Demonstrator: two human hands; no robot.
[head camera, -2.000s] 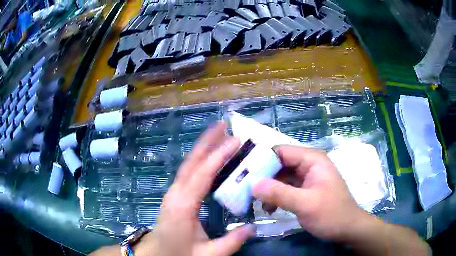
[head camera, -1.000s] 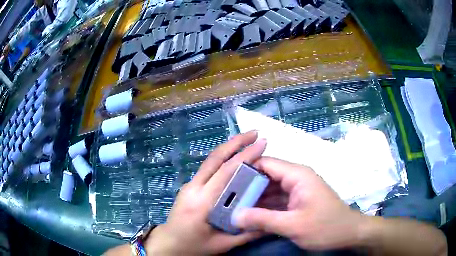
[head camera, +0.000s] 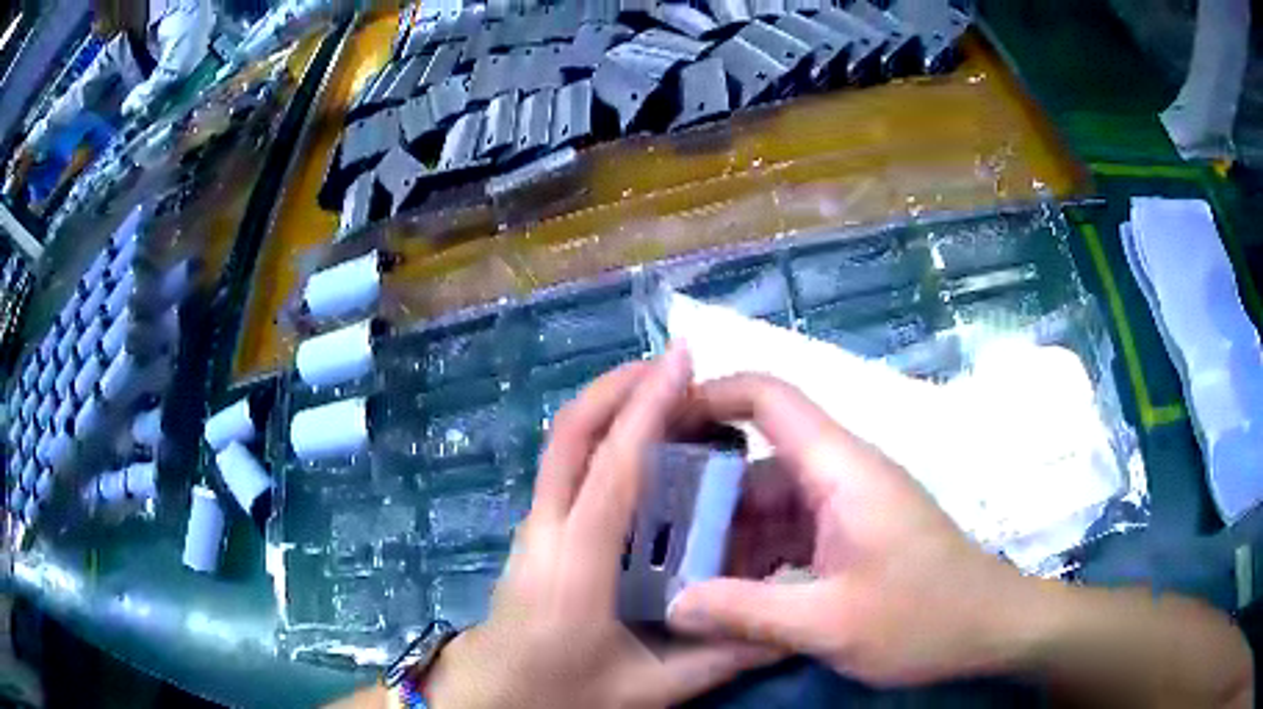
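Observation:
A palm-sized housing (head camera: 665, 533) with a dark end face, a small slot and a pale blue-white side sits between my hands, a little blurred. My left hand (head camera: 589, 554) holds it from the left, fingers up behind it. My right hand (head camera: 831, 540) grips it from the right, with the thumb on its lower front edge. Its rear side is hidden by my fingers. A bright white cloth (head camera: 887, 429) lies beyond and right of my hands on a clear blister tray (head camera: 485, 374).
Three wrapped housings (head camera: 334, 355) stand in the tray's left column, and several loose ones (head camera: 204, 529) lie left of it. A filled tray (head camera: 83, 374) is at far left. Bare dark housings (head camera: 554, 69) cover the orange-brown board (head camera: 887, 153). White strips (head camera: 1198, 346) lie at right.
The housing has turned in my hands from tilted to nearly upright, and its slotted face now looks dark where it looked pale earliest. The background has shifted slightly with the head view.

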